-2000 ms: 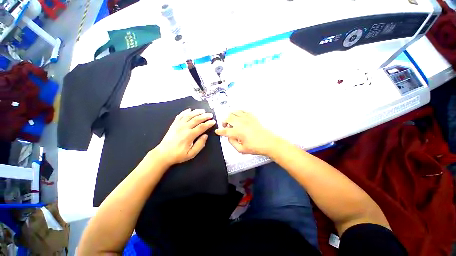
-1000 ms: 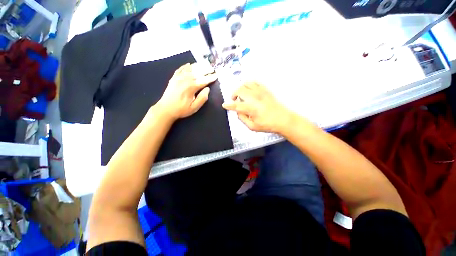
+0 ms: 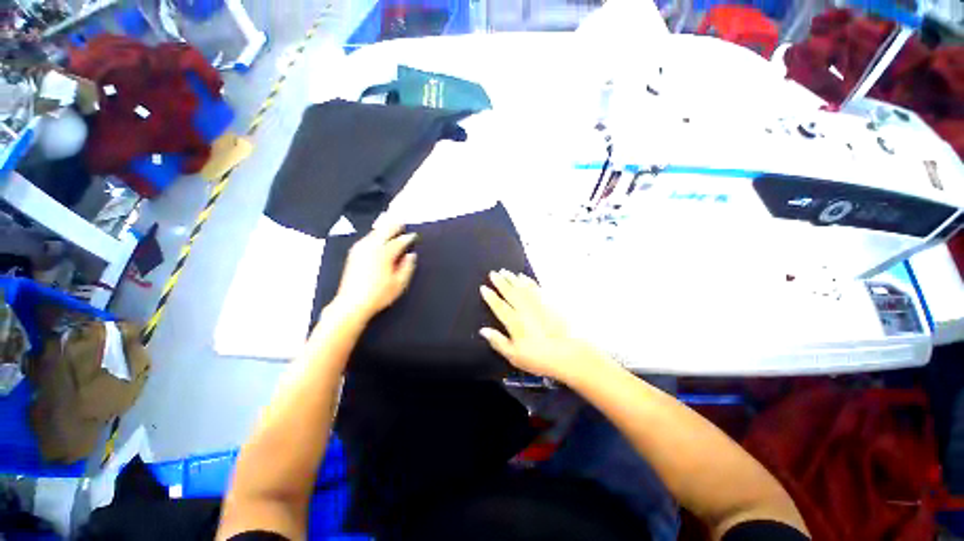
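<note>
The black garment piece (image 3: pixel 449 264) lies on the white machine table, its near part running down over the table's front edge and merging with dark cloth. My left hand (image 3: pixel 375 273) rests on its left part, fingers slightly apart. My right hand (image 3: pixel 529 325) lies flat on its right edge, fingers spread. The presser foot and needle (image 3: pixel 605 209) of the white sewing machine (image 3: pixel 698 196) are beyond the piece to the right, apart from it. A stack of dark grey-black pieces (image 3: pixel 344 159) lies at the left, close to the worked piece's upper left corner.
A green pouch or cloth (image 3: pixel 439 91) lies behind the stack. The control panel (image 3: pixel 846 208) is on the machine head at right. Dark red garments (image 3: pixel 846 454) are heaped below the table at right. Yellow-black tape (image 3: pixel 196 248) runs along the floor at left, beside other stations.
The black piece has come away from the presser foot, towards the left and the wearer. Both hands moved with it and are now further apart. The camera view has tilted up and turned.
</note>
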